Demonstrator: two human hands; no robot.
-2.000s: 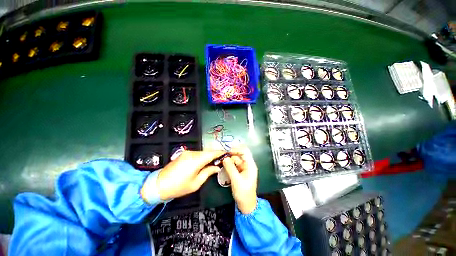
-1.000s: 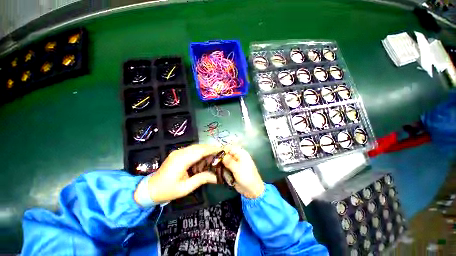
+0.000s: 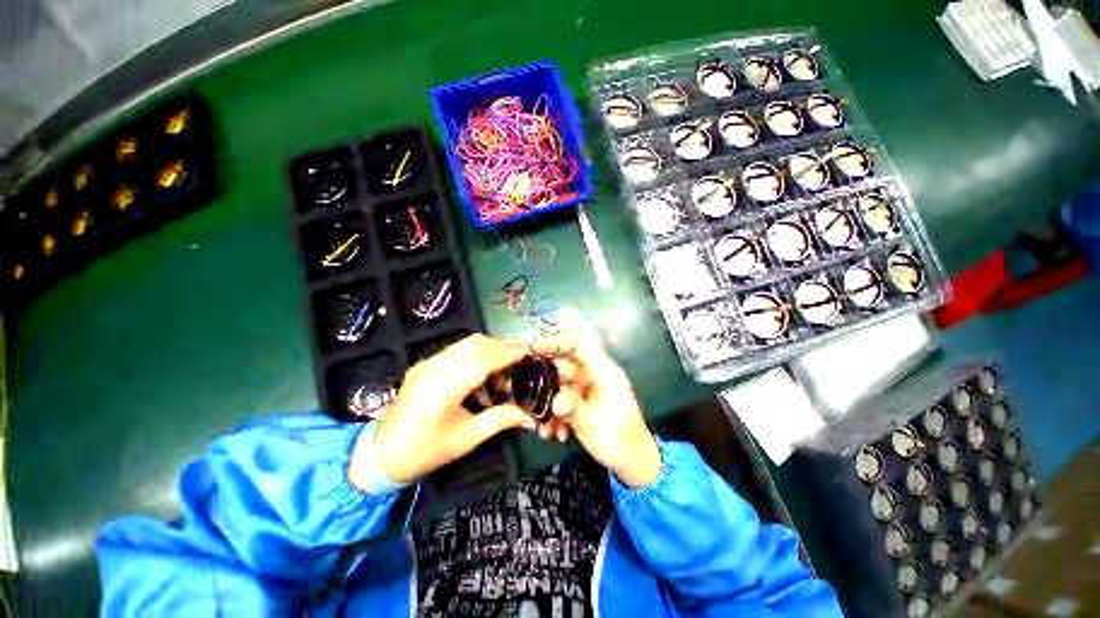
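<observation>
My left hand [image 3: 444, 404] and my right hand [image 3: 600, 404] hold a dark round housing [image 3: 532, 386] between them, low in the centre. Its face is dark, with a shiny rim; finer detail is blurred. The black pocket tray [image 3: 368, 272] lies to the left, with dark units crossed by yellow, red, blue and pink wires. My left hand and forearm cover its lower right part. Loose thin wires [image 3: 516, 293] lie on the mat just beyond my hands.
A blue bin [image 3: 451, 155] of pink-red wires stands ahead, a slim white tool [image 3: 594, 245] beside it. A clear tray [image 3: 772, 351] of silver discs is at right, a stacked tray [image 3: 832, 452] lower right. A second black tray [image 3: 103, 217] holds gold housings. A red object [image 3: 972, 290] lies far right.
The view has turned, so the trays appear tilted. The housing now shows its dark round face between my fingers; the silver disc seen below my fingers earlier is no longer visible.
</observation>
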